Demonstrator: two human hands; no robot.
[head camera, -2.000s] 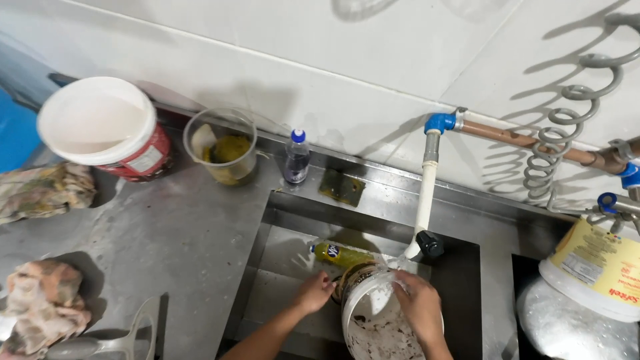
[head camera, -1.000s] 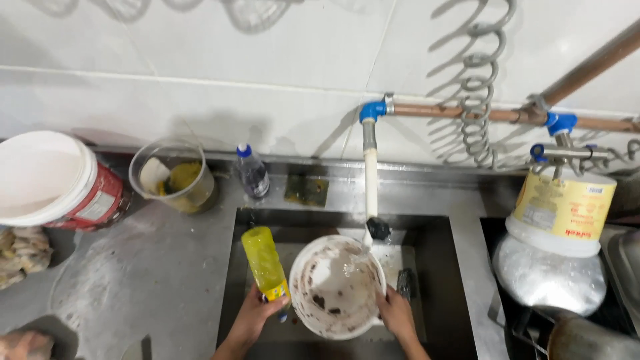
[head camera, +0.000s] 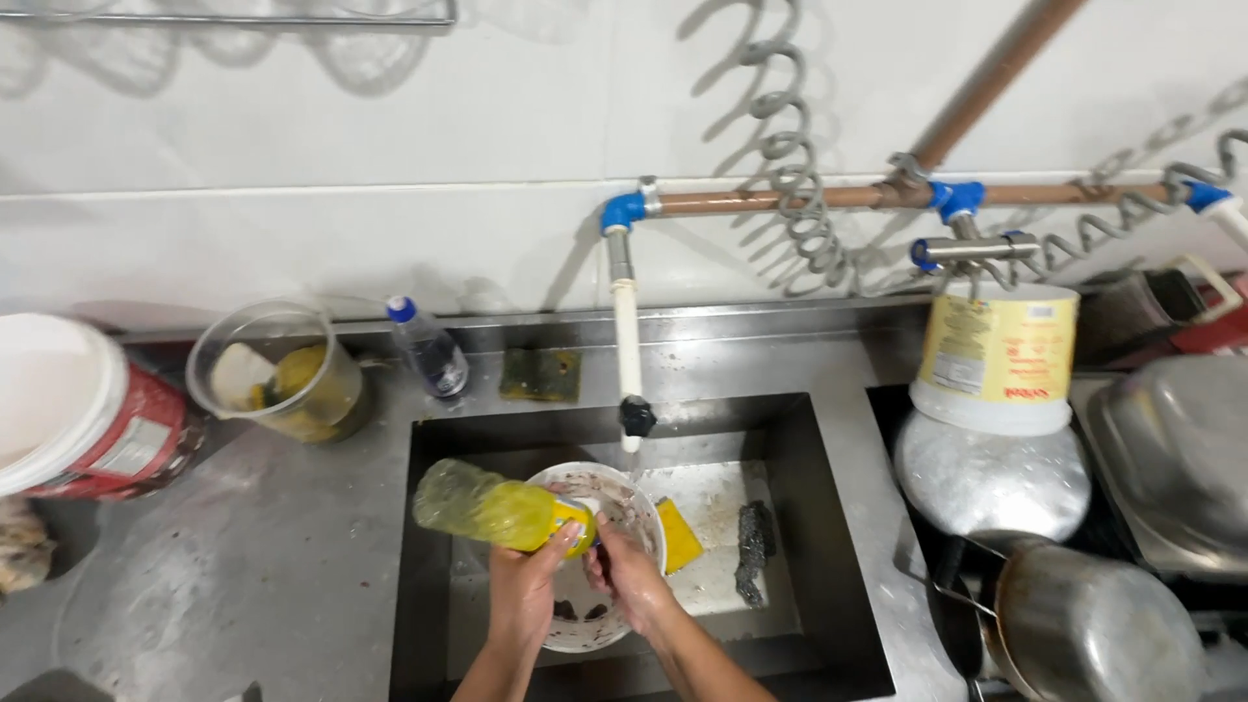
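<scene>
My left hand (head camera: 531, 585) grips a clear plastic bottle of yellow dish soap (head camera: 497, 507), tilted nearly on its side with its cap end toward my right hand. My right hand (head camera: 624, 575) is at that cap end, fingers curled; what they hold is partly hidden. Beneath both hands a soiled white plastic bucket (head camera: 585, 639) with dark residue rests in the steel sink (head camera: 838, 585). A thin stream of water falls from the white tap pipe (head camera: 629, 341) by the bucket's rim. A yellow sponge (head camera: 680, 536) and a dark metal scouring pad (head camera: 753, 553) lie on the sink floor, right of the bucket.
Left of the sink stand a red and white bucket (head camera: 146, 429), a clear tub (head camera: 278, 370) with sponges and a blue-capped bottle (head camera: 429, 349). A green scouring pad (head camera: 540, 375) lies behind the sink. At right are a yellow tub (head camera: 999, 351) and metal pots (head camera: 1102, 624).
The soap bottle, upright beside the bucket a second ago, is now tilted over it. My right hand has left the bucket's right rim for the bottle's cap end. The view has shifted.
</scene>
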